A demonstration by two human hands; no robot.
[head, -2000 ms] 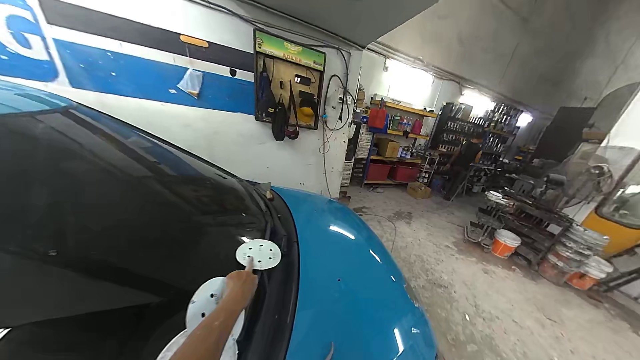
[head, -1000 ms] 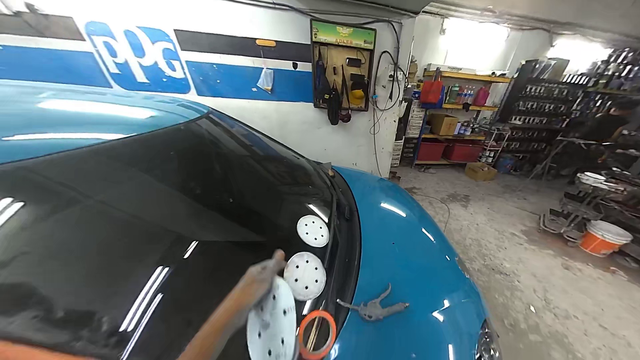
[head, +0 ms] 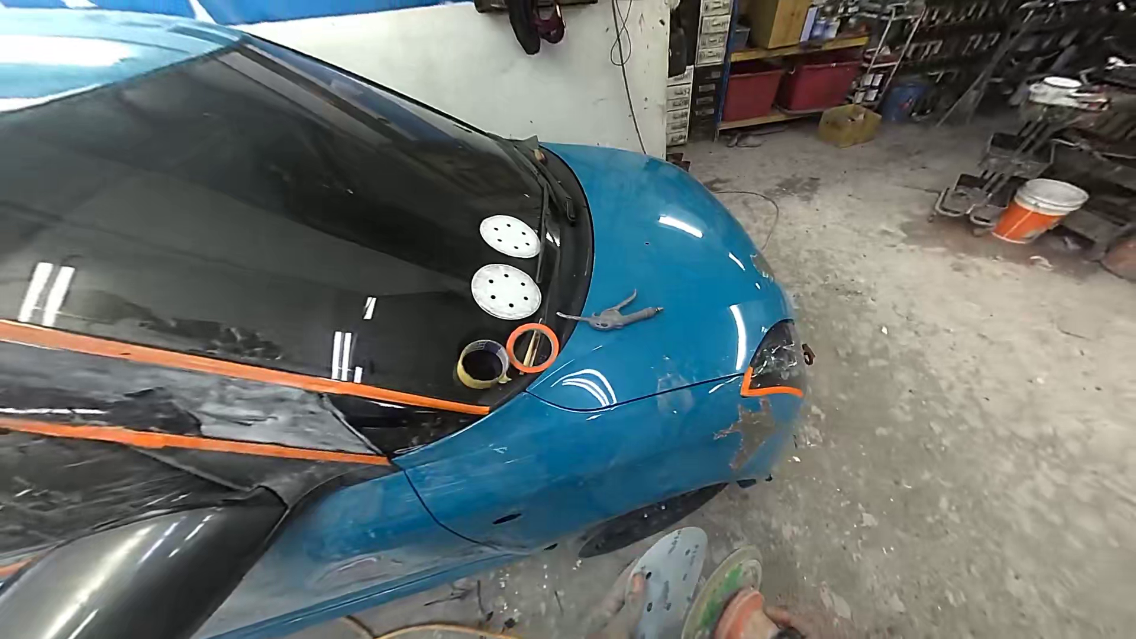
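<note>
At the bottom edge my left hand (head: 624, 602) holds a perforated sanding disc (head: 672, 572) by its edge. Just right of it, my right hand (head: 784, 619), mostly cut off by the frame, is on a sander (head: 744, 612) whose round pad (head: 726, 581) is turned toward the disc. Two white perforated discs, an upper one (head: 509, 236) and a lower one (head: 506, 292), lie on the car's windshield (head: 266, 213). Near its lower corner are a yellowish tape roll (head: 482, 365) and an orange tape roll (head: 532, 347). An air blow gun (head: 612, 316) rests on the blue hood (head: 657, 266).
Orange masking tape (head: 248, 371) runs along the windshield edge. The side mirror (head: 133, 568) juts out at lower left. An orange hose or cord (head: 435, 628) lies on the floor by the car. An orange and white bucket (head: 1038, 210) and metal stands are at right, with shelving behind.
My left hand has left the discs on the windshield and is now low beside the fender, holding a disc. The nearest of the discs is gone from the glass. The sander has come into view.
</note>
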